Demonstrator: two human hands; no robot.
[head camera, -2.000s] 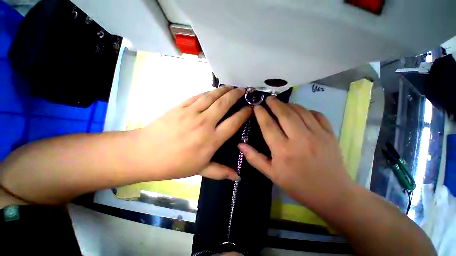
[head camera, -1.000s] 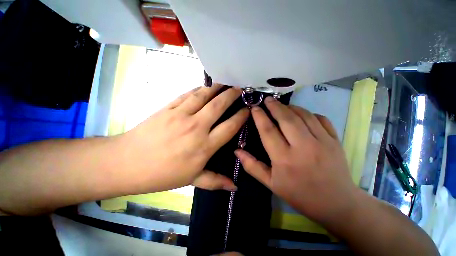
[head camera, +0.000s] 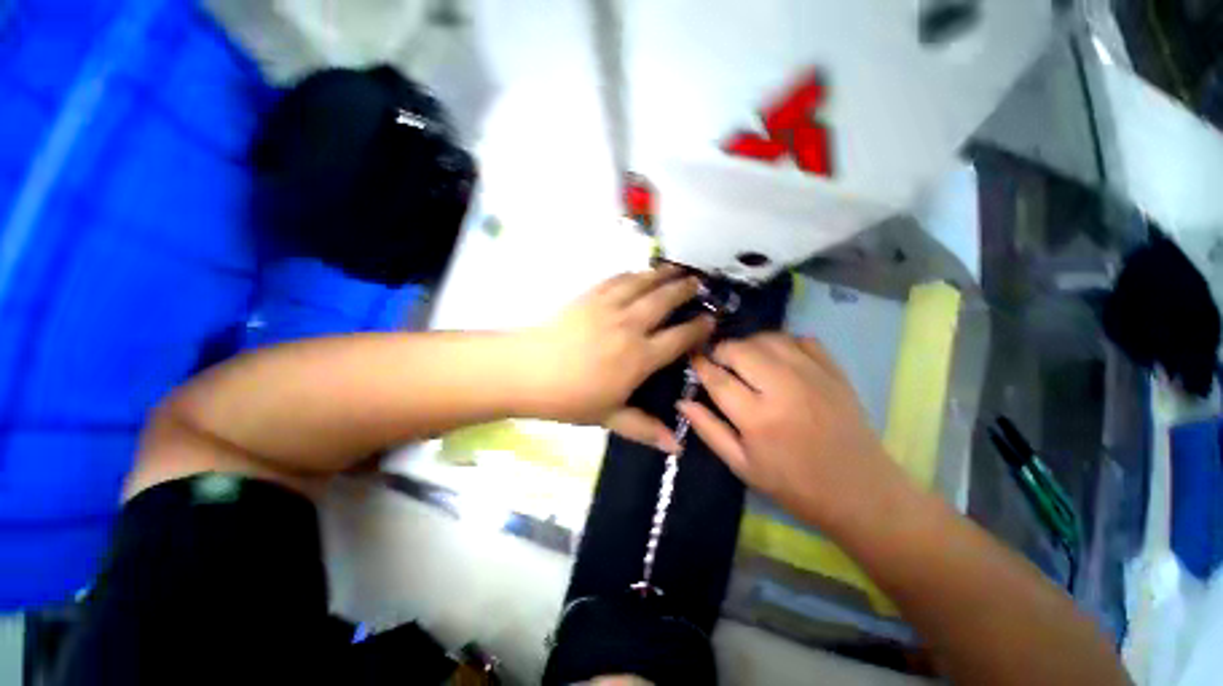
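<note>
A long black zipper panel (head camera: 626, 516) with a silver zipper (head camera: 660, 503) down its middle lies on the pale plate and reaches under the white machine head (head camera: 711, 188). A shiny metal ring shows blurred at its far end, by my fingertips. My left hand (head camera: 624, 349) holds the panel down on its left side, fingers near the needle area. My right hand (head camera: 778, 416) holds it from the right, fingertips on the zipper line. The needle is hidden, and the image is blurred.
A blue bin (head camera: 107, 322) is at the left, with a black bundle (head camera: 362, 174) beside it. Yellow tape (head camera: 924, 382) edges the plate. Green-handled snips (head camera: 1035, 485) lie at the right. A black cloth (head camera: 1164, 308) sits above a small blue bin (head camera: 1196, 496).
The view has pulled back and shifted, so the red logo and more of the blue bin show. My right fingertips have drawn back from the ring towards me. My left hand stays on the panel.
</note>
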